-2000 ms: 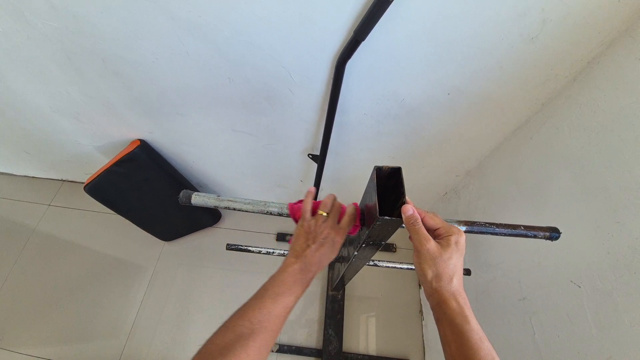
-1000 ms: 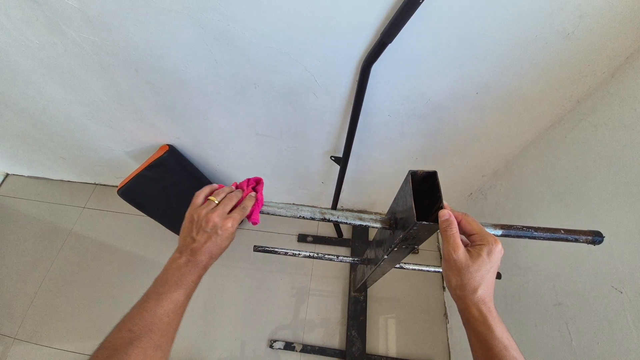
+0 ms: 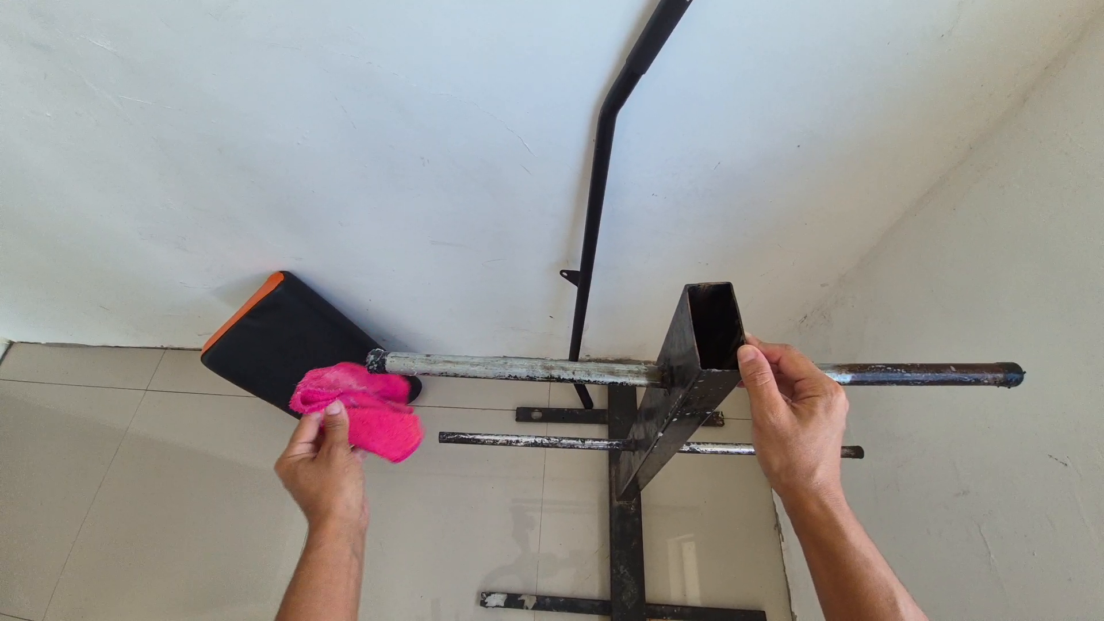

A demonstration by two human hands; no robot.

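A pink cloth (image 3: pixel 366 412) is pinched between the thumb and fingers of my left hand (image 3: pixel 326 470), just below the left end of a worn metal crossbar (image 3: pixel 517 368). My right hand (image 3: pixel 793 410) grips the top edge of an upright square steel tube (image 3: pixel 681 345), its open end facing up. The tube belongs to a black metal frame, whose crossbar sticks out on both sides. Lower down, a thinner rod (image 3: pixel 535 442) also crosses it, and a flat base bar (image 3: pixel 627 543) lies on the floor.
A black padded cushion (image 3: pixel 293 345) with an orange edge leans by the wall behind the crossbar's left end. A bent black bar (image 3: pixel 595 190) leans on the white wall (image 3: pixel 388 172). Another wall (image 3: pixel 966 302) stands close on the right, above the tiled floor (image 3: pixel 172 483).
My left hand has moved with the pink cloth from beside the upright tube out to the crossbar's left end, and now holds it below the bar. My right hand remains at the tube's top.
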